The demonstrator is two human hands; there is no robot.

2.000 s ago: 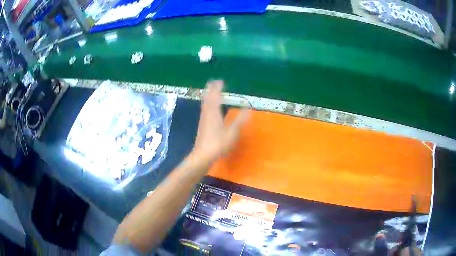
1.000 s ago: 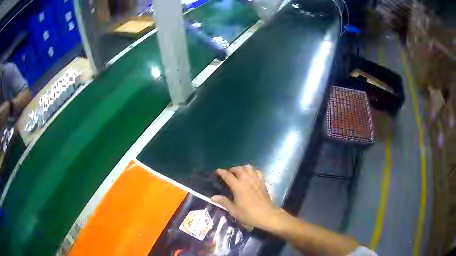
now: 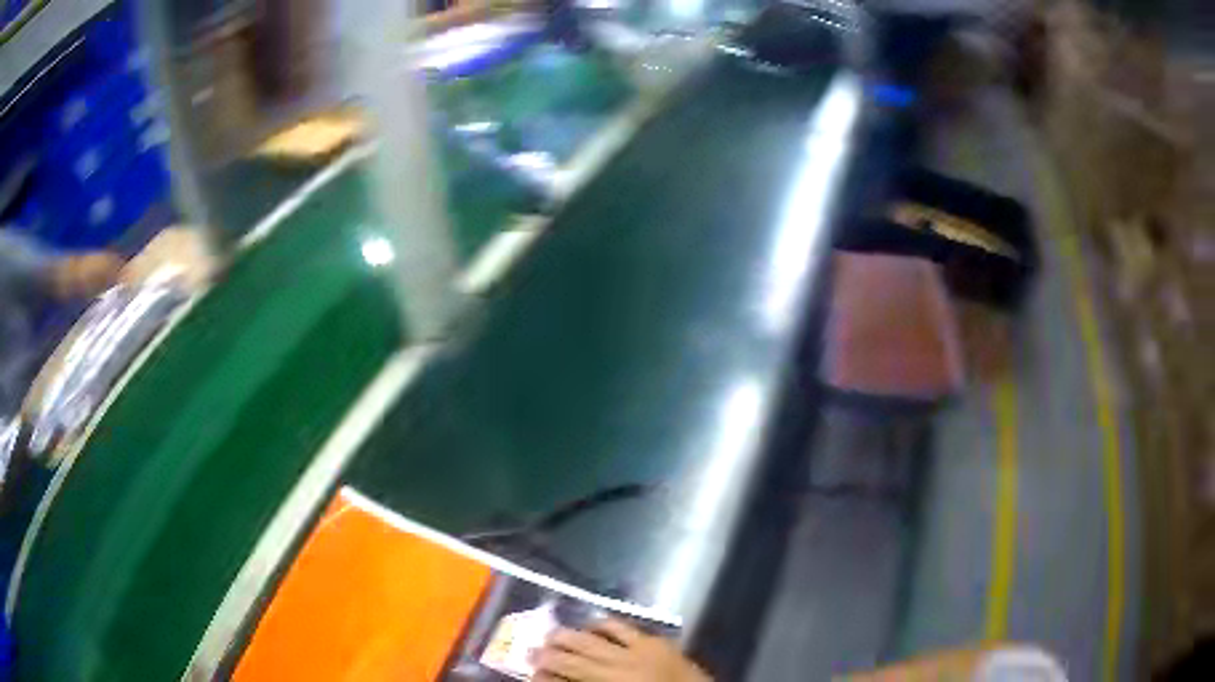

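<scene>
My right hand point(image 3: 624, 653) is at the bottom edge, partly cut off and blurred. Its fingers lie over the dark printed half of the work mat, by a white printed patch, and I see nothing held in it. The mat's orange half point(image 3: 373, 586) is to its left. A dark hand tool, pliers or cutters point(image 3: 580, 509), lies with its handles spread on the dark green bench, just beyond the mat's white edge. My left hand is not in view.
The green conveyor point(image 3: 200, 453) runs along the left behind a pale rail. A grey post point(image 3: 400, 187) stands at the rail. Another person's hand point(image 3: 87, 273) is far left by white parts. A reddish-brown stool point(image 3: 890, 327) and black tote point(image 3: 986, 247) are right.
The view swung from the bag and orange mat toward the right end of the bench. My right hand moved back from the mat's edge onto the mat, and the dark tool now shows on the bench.
</scene>
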